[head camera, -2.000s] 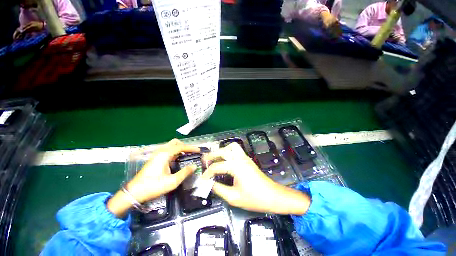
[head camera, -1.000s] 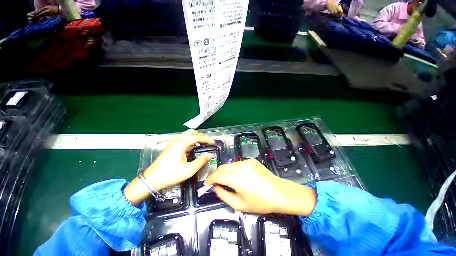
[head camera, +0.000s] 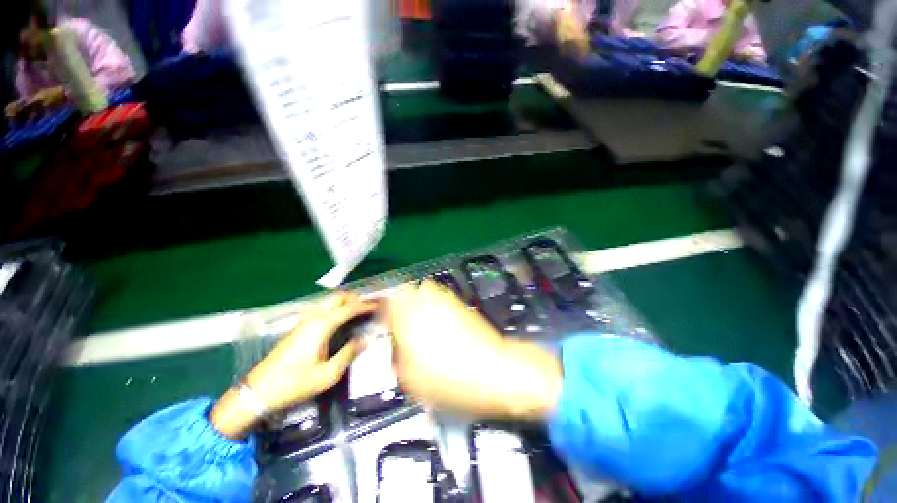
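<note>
My left hand [head camera: 300,365] is at the left edge of a black phone unit in the clear blister tray [head camera: 615,309], thumb and fingers against its sides. A white printed label [head camera: 374,369] now lies on that unit's face. My right hand [head camera: 462,356] is blurred and lies over the unit's upper right; its fingertips are hidden, so I cannot tell whether they hold anything. Unlabelled phone units [head camera: 557,267] sit in the back row at right. Front-row units carry white labels [head camera: 406,481]. The printed label strip [head camera: 329,128] hangs above the tray's back edge.
Dark stacked trays [head camera: 816,196] stand at right, and more trays [head camera: 39,334] at left. A plain whitish ribbon [head camera: 836,226] hangs at right. The green bench has a white stripe [head camera: 157,339]. People in pink sit opposite, beside blue and red items.
The white label, earlier at my right fingertips, now lies flat on the unit between my hands. My right hand has moved up across the unit. The whole view has shifted and tilted.
</note>
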